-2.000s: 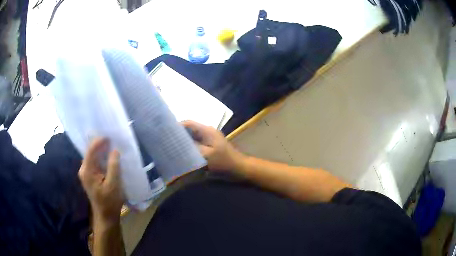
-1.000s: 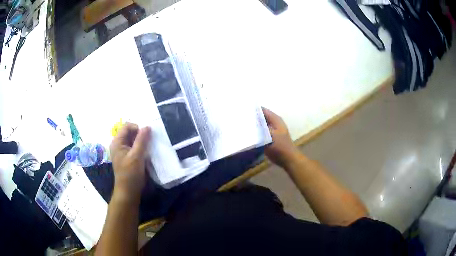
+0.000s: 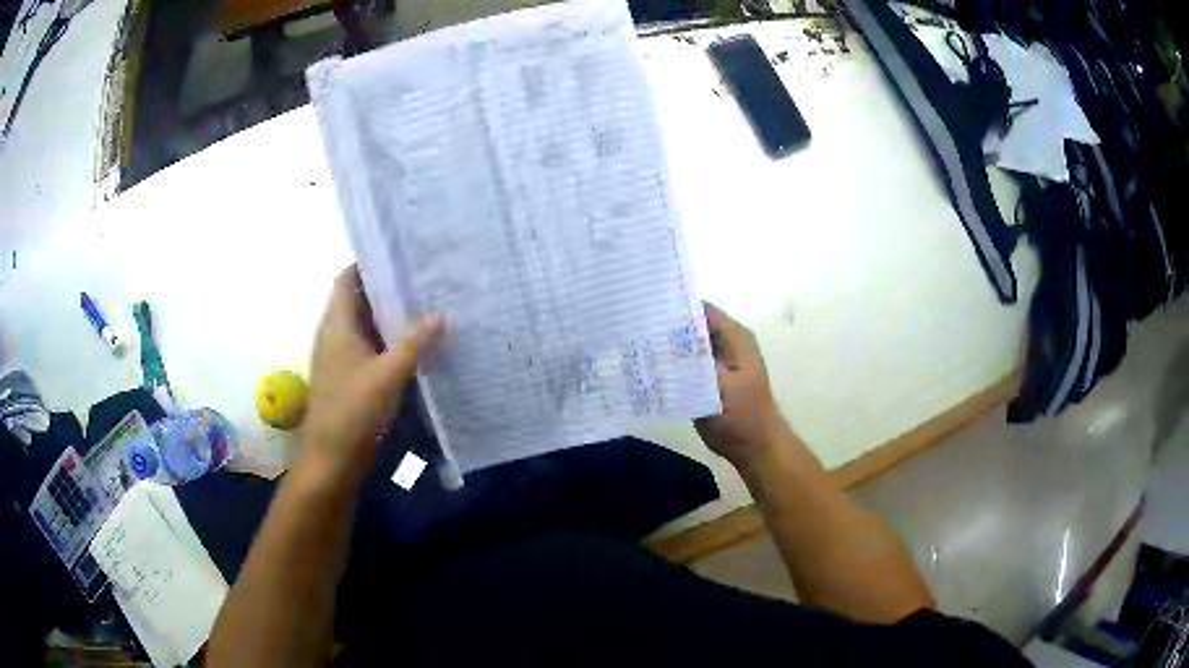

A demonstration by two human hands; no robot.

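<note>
A stack of white production sheets (image 3: 535, 248) with dense printed text is held up over the white table. My left hand (image 3: 359, 372) grips its left edge, thumb on top. My right hand (image 3: 737, 385) holds its lower right edge, fingers partly hidden behind the paper. A dark garment (image 3: 574, 489) lies below the sheets at the table's front edge, with a small white tag on it.
At the left are a calculator (image 3: 81, 496), note sheets (image 3: 159, 568), a water bottle (image 3: 196, 441), a yellow ball-like object (image 3: 280, 399), a green-handled tool (image 3: 150, 350) and a blue marker (image 3: 99, 321). A dark oblong case (image 3: 760, 94) and striped dark garments (image 3: 1082, 248) are farther right.
The sheets have gone from open pages with dark photos to a full text page facing me. The view has shifted, showing more of the dark case and striped garments. Both hands still hold the sheets.
</note>
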